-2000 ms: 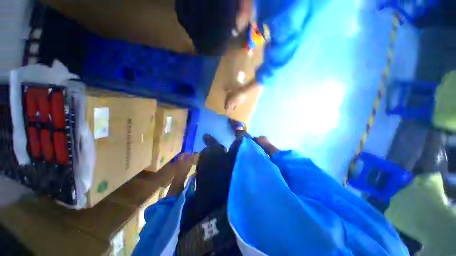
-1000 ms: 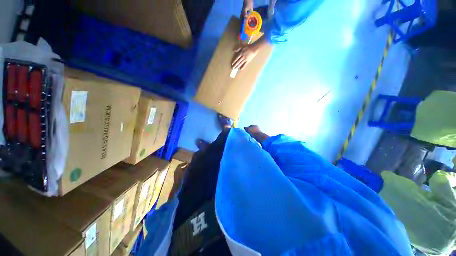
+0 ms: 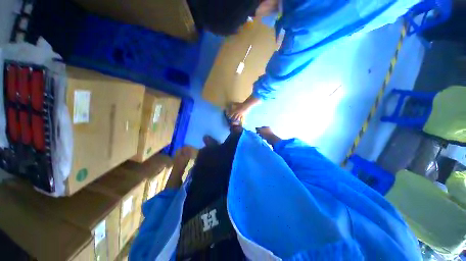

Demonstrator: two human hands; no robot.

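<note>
A brown closed carton [image 3: 232, 76] lies on the floor in front of me, with a small white mark on top. Another person's hand [image 3: 241, 109] is at its near edge, close to my feet. My left hand [image 3: 182, 157] hangs low beside my dark trousers, near the carton row; it is blurred and nothing can be made out in it. My right hand [image 3: 268, 136] shows small and dark beyond my blue sleeve; its fingers are unclear. Neither hand visibly touches the floor carton.
At left, an open packed carton [image 3: 106, 122] shows red blocks and a white liner. More cartons [image 3: 159, 120] stand beside and below it. A blue pallet [image 3: 138, 51] is behind. The other person leans in from above. Blue stools [image 3: 406, 108] and seated people are at right.
The other person has leaned back into view, and their hand has moved to the carton's near edge. Their orange tape dispenser is no longer visible. My left hand shows again.
</note>
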